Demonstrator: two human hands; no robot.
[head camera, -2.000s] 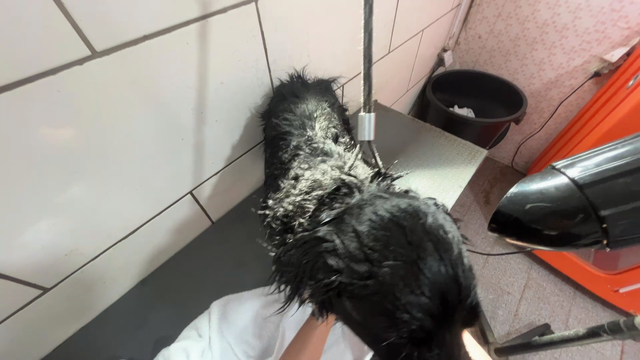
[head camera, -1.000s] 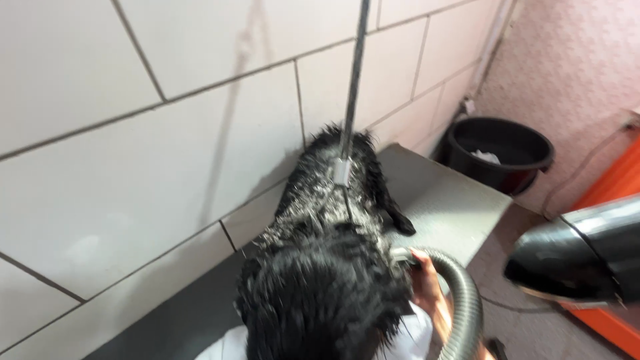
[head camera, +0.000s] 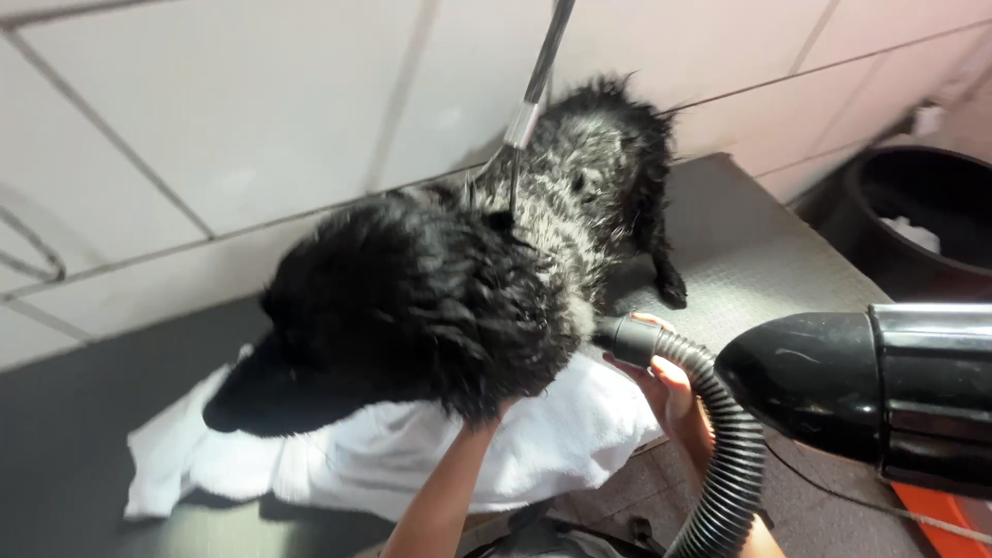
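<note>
A wet black dog with greyish fur on its back (head camera: 434, 302) is on the grooming table (head camera: 728, 225), its head turned to the left. My right hand (head camera: 666, 380) holds the nozzle end of a ribbed black dryer hose (head camera: 728, 457), its tip against the fur at the dog's side. My left hand (head camera: 496, 411) reaches under the dog's neck; its fingers are hidden by fur. Beneath the dog lies a white towel (head camera: 573, 418). A cable tether with a metal ferrule (head camera: 521, 124) runs down to the dog's neck.
A black stand dryer nozzle (head camera: 806, 380) juts in from the right. Behind it stands a black bucket (head camera: 860, 217) with white material inside. A tiled wall (head camera: 310, 116) borders the table. A thin cable (head camera: 837, 496) and an orange object (head camera: 930, 519) are at lower right.
The dog's head has swung to the left. The hose, out of sight two seconds ago, appeared in my right hand one second ago and remains there at the dog's side.
</note>
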